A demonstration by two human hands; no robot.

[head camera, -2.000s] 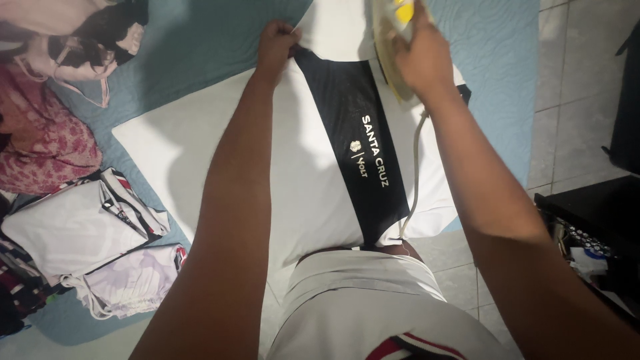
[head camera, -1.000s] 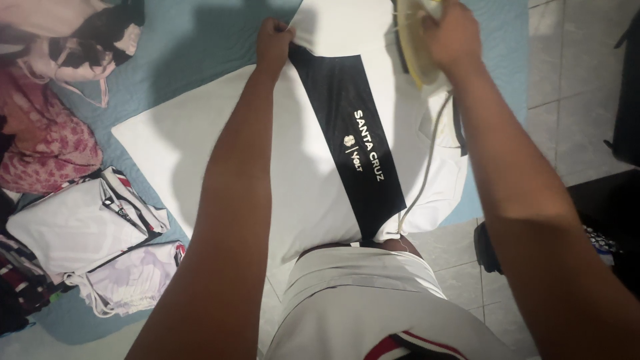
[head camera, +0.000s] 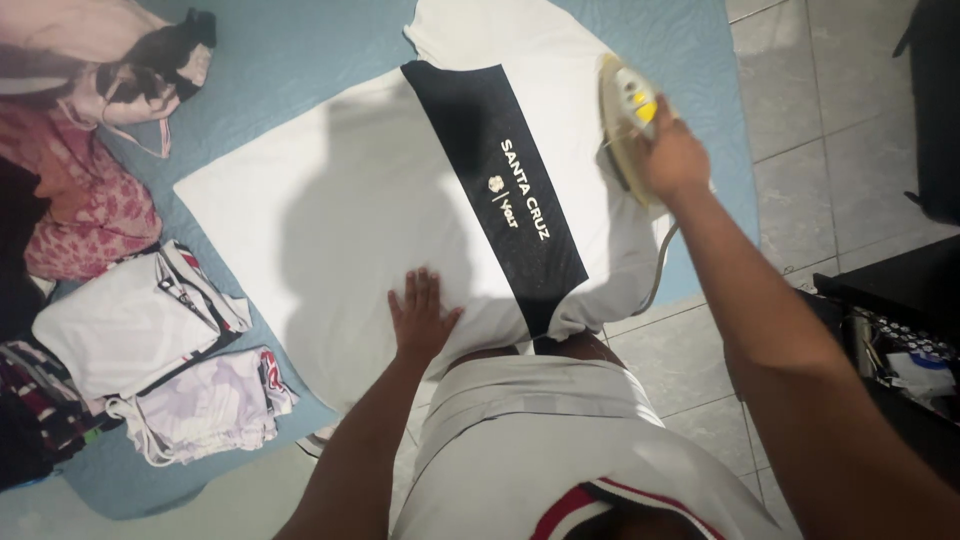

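A white T-shirt [head camera: 360,180] with a black printed panel [head camera: 502,180] across its chest lies spread on a blue cloth. My left hand [head camera: 421,315] rests palm down on the shirt's lower body, fingers apart, holding nothing. At the right side of the shirt, my right hand [head camera: 675,154] grips a clothes iron [head camera: 628,127] with a yellow button. The iron is over the shirt's edge near the sleeve; its soleplate is mostly hidden. Its cord [head camera: 661,262] hangs down from behind my right wrist onto the shirt.
Folded white clothing [head camera: 127,322], lilac patterned shorts [head camera: 210,405] and pink floral fabric [head camera: 97,202] lie along the left. More garments are at the upper left. Grey floor tiles [head camera: 787,112] run beyond the blue cloth's [head camera: 712,90] right edge. An open black drawer [head camera: 900,270] stands at lower right.
My left hand has left the shirt's collar end at the top and now lies flat on its lower body. The iron in my right hand has come down toward me along the right side.
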